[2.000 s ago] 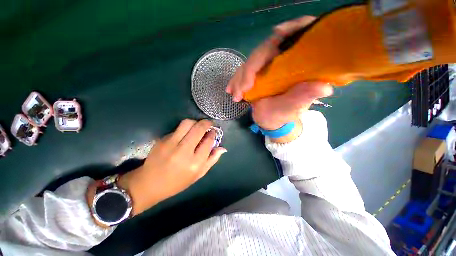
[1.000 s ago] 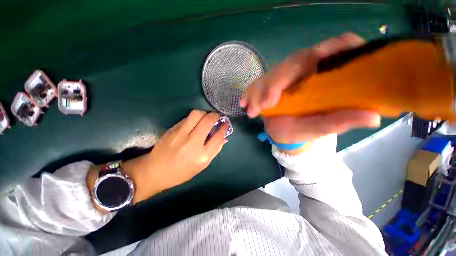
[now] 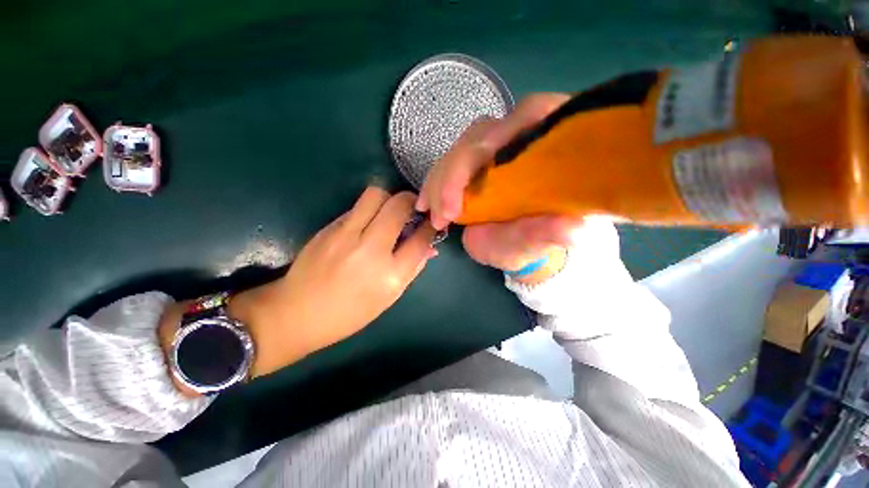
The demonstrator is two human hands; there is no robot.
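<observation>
My left hand (image 3: pixel 348 267) holds a small device housing (image 3: pixel 412 231) in its fingertips, low over the green mat; fingers cover most of it. My right hand (image 3: pixel 495 181) is shut on the large orange electric screwdriver (image 3: pixel 610 157). The screwdriver's front end is at the housing; its tip is hidden by my fingers. The round perforated screw dish (image 3: pixel 443 110) lies just beyond both hands, partly covered by my right hand. Single screws are too small to make out.
Several pink-rimmed housings (image 3: pixel 132 158) lie open side up at the left. A black component tray (image 3: pixel 796 241) shows at the bench edge on the right. Beyond the bench are a cardboard box (image 3: pixel 797 315) and blue bins (image 3: pixel 762 427). A tiny pale speck lies at the far right.
My right hand and the screwdriver have moved from over the dish's near edge left and down to the housing in my left hand. The left hand still holds the housing.
</observation>
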